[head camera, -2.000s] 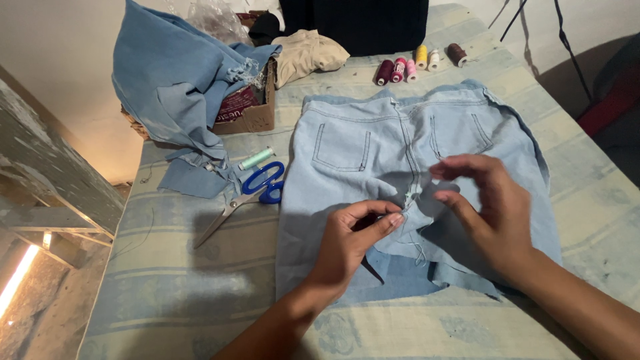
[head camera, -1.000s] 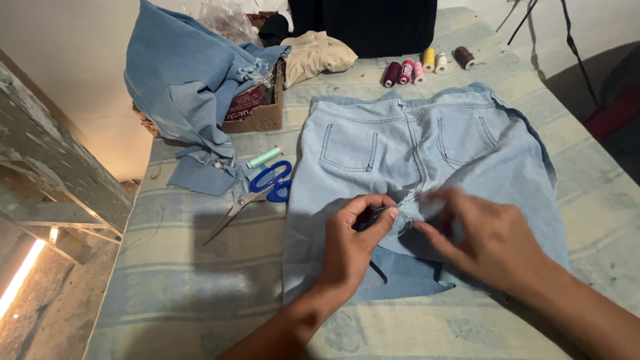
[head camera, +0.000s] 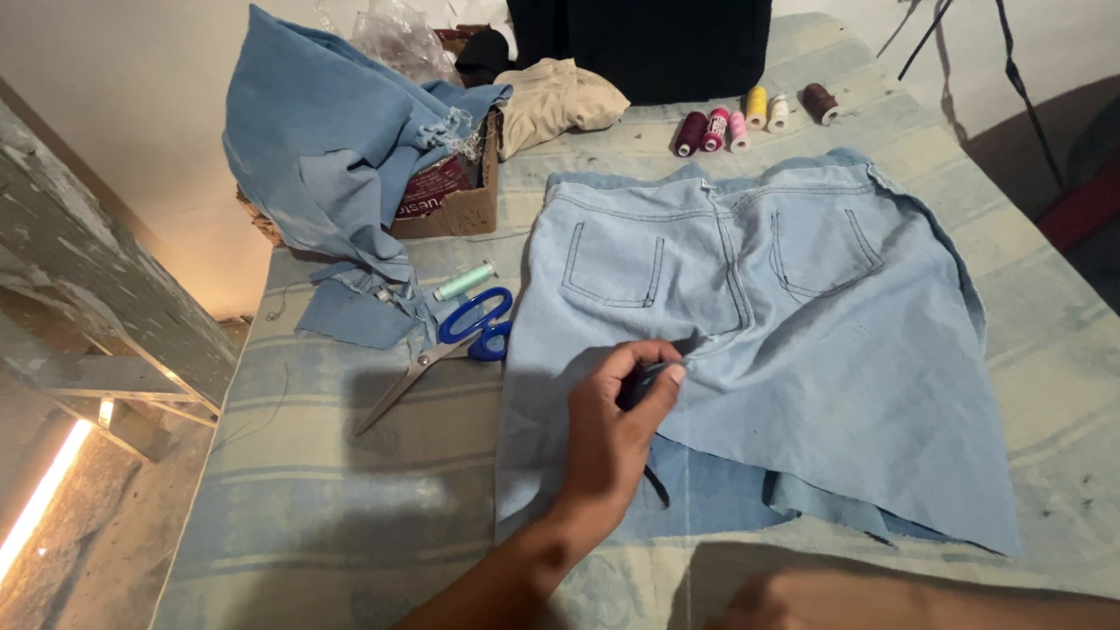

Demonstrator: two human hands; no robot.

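A light blue denim garment (head camera: 831, 376), its inside face up with pocket stitching showing, lies spread over the table. My left hand (head camera: 626, 411) pinches the denim between thumb and fingers at the lower end of the centre seam. Something dark, not clearly seen, sits inside that hand, and a dark strip hangs below it. My right hand (head camera: 770, 604) is blurred at the bottom edge, below the garment's hem; its fingers are mostly cut off. Scissors with blue handles (head camera: 446, 346) rest left of the garment, near a mint green thread spool (head camera: 465, 282).
A cardboard box (head camera: 464, 210) at the back left holds blue denim cloth (head camera: 324, 114). Beside it lies beige fabric (head camera: 560, 101). Several thread spools, among them a yellow one (head camera: 756, 107) and a brown one (head camera: 820, 104), stand or lie behind the garment. Denim scraps (head camera: 354, 311) lie near the scissors.
My right hand has moved away from the seam, down to the bottom edge of the view. My left hand still grips the denim. The garment's right lower part now lies more spread out.
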